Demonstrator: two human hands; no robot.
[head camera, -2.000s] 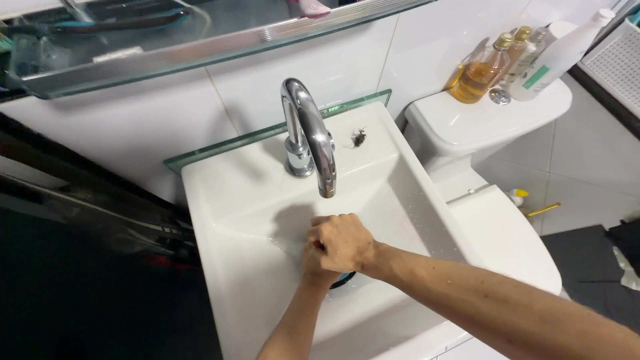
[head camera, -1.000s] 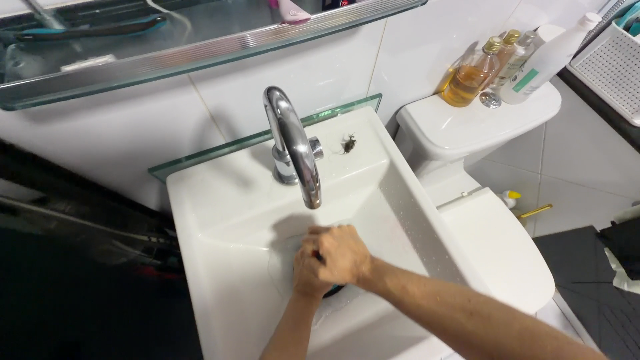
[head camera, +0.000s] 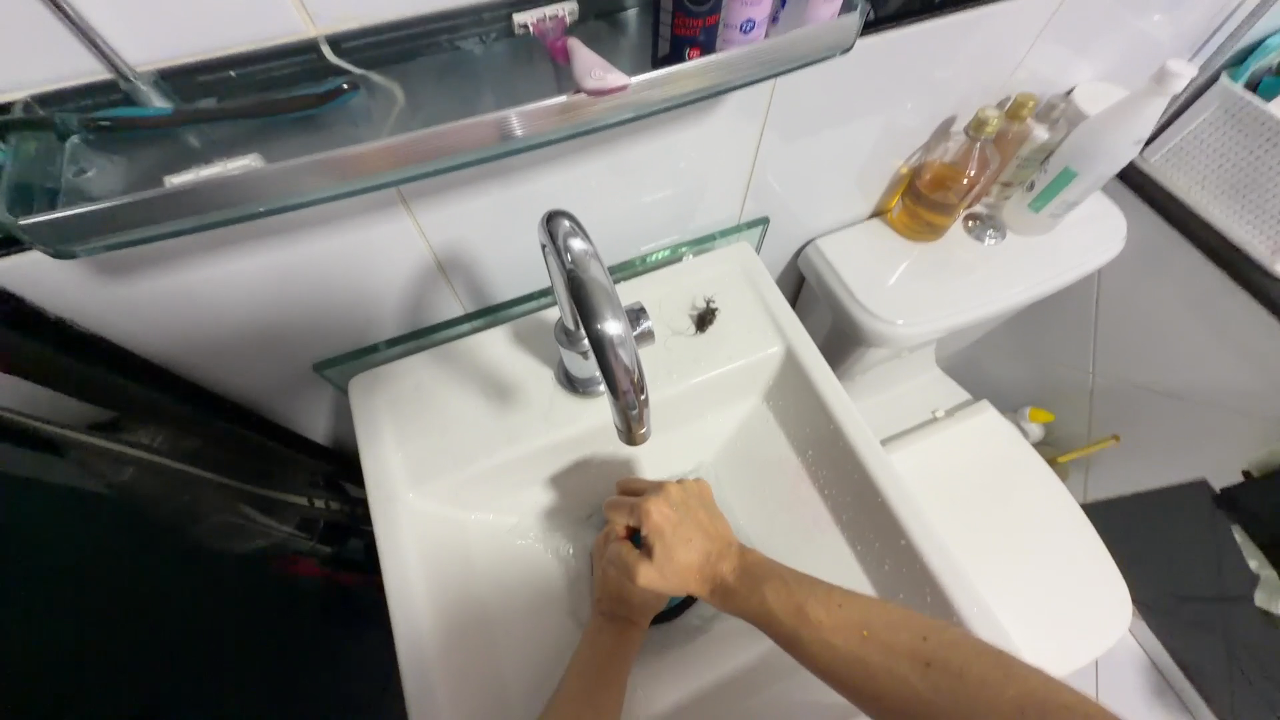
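Both my hands are together low in the white washbasin (head camera: 470, 600), under the spout of the chrome tap (head camera: 605, 320). My right hand (head camera: 685, 530) lies over my left hand (head camera: 625, 575), its fingers curled. Between and below them shows part of a dark and teal object (head camera: 675, 608); my hands cover most of it, and I cannot tell what it is or which hand grips it. Some water lies in the basin around my hands. A small dark clump (head camera: 704, 315), perhaps hair, rests on the basin's back ledge, right of the tap.
Above the basin runs a glass shelf (head camera: 450, 150) with a pink razor (head camera: 590, 65) and a black and blue handled item (head camera: 220, 112). To the right is a toilet (head camera: 1000, 540) with several bottles on its cistern, among them one of amber liquid (head camera: 935, 195). A dark glossy surface (head camera: 150, 560) borders the left.
My hands stay clasped together under the tap, with slight shifts of the fingers. The view has moved a little, showing more of the shelf.
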